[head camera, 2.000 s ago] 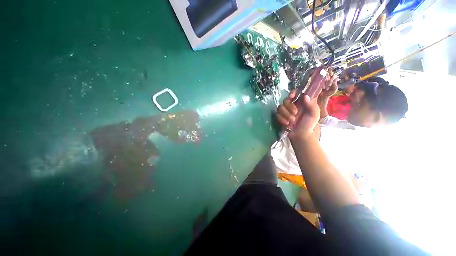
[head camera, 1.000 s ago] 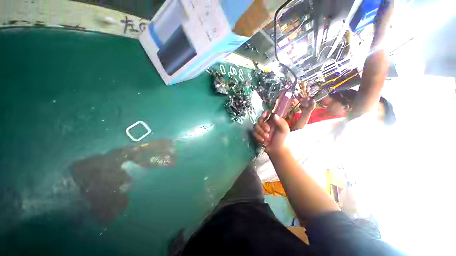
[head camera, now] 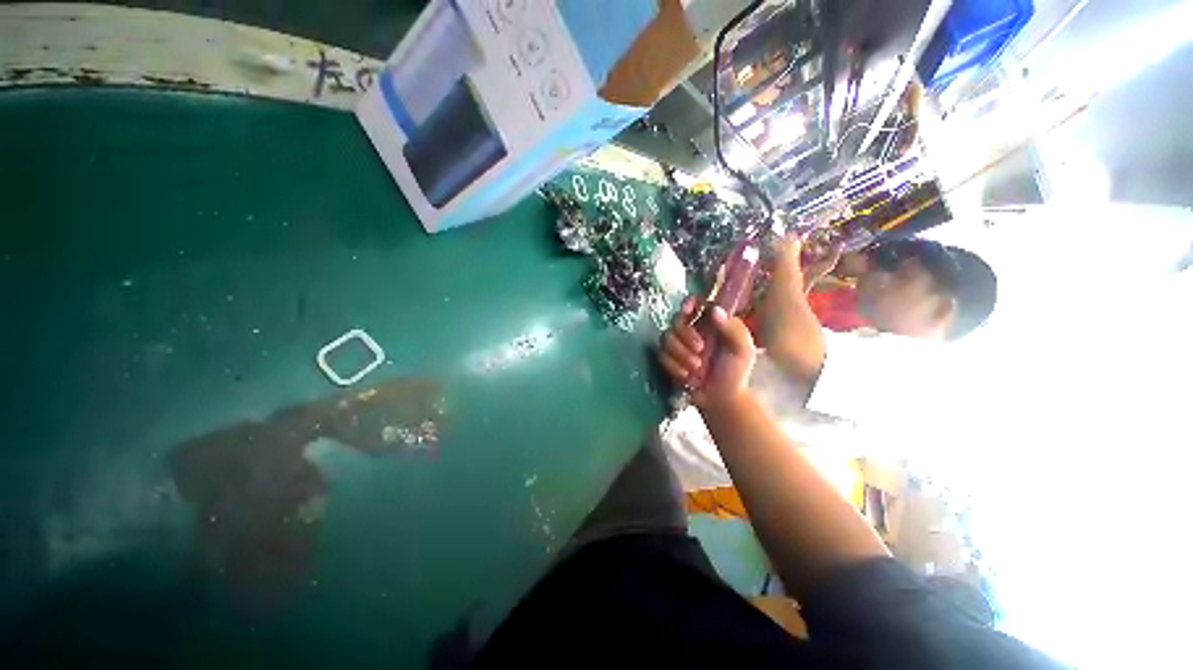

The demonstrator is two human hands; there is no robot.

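My right hand grips a dark red electric screwdriver at the bench's right edge. The tool is tilted, with a black cord at its upper end. Something small and silvery shows below my fingers near the tool's lower end, too blurred to tell. My left hand is not in view. A tangled heap of dark, silvery modules lies on the green bench, just left of my right hand. A white rounded-square ring lies flat and alone at the left.
A blue-and-white carton stands at the back of the bench, by a chipped white rail. Several small white rings lie behind the heap. A co-worker in a dark cap is close on the right. My dark clothing fills the bottom.
Since the first frame, the view has shifted, bringing more of the carton and rail in. A co-worker's arm, raised a second ago, is lower now. My right hand keeps its grip on the screwdriver.
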